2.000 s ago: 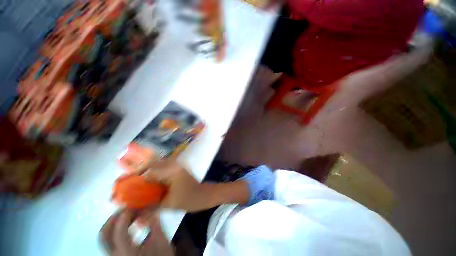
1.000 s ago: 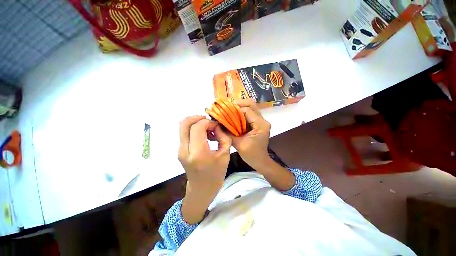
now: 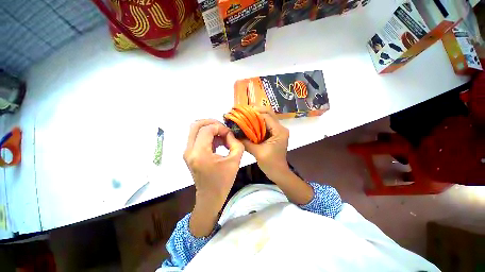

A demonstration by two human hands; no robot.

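An orange coiled cord point(image 3: 249, 123) with a black part on its left side is held up over the table's front edge. My right hand point(image 3: 272, 139) grips the coil from the right and below. My left hand point(image 3: 214, 154) has its thumb and forefinger pinched at the black part on the coil's left; what lies between the fingertips is too small to tell. A printed carton point(image 3: 300, 91) with an orange end and dark face lies flat just behind the coil, partly hidden by it and my right hand.
A yellow-green knife point(image 3: 159, 146) lies left of my hands. Upright cartons point(image 3: 248, 32) and a red and gold bag point(image 3: 154, 24) stand behind. White-sided cartons point(image 3: 399, 37) stand right. A tape dispenser point(image 3: 10, 147) is far left. A person in red point(image 3: 452, 146) and a red stool point(image 3: 375, 167) are right.
The view has swung from the right side to the table in front, then shifted slightly. Both hands have stayed at the coil. The left fingertips have moved close to its black part.
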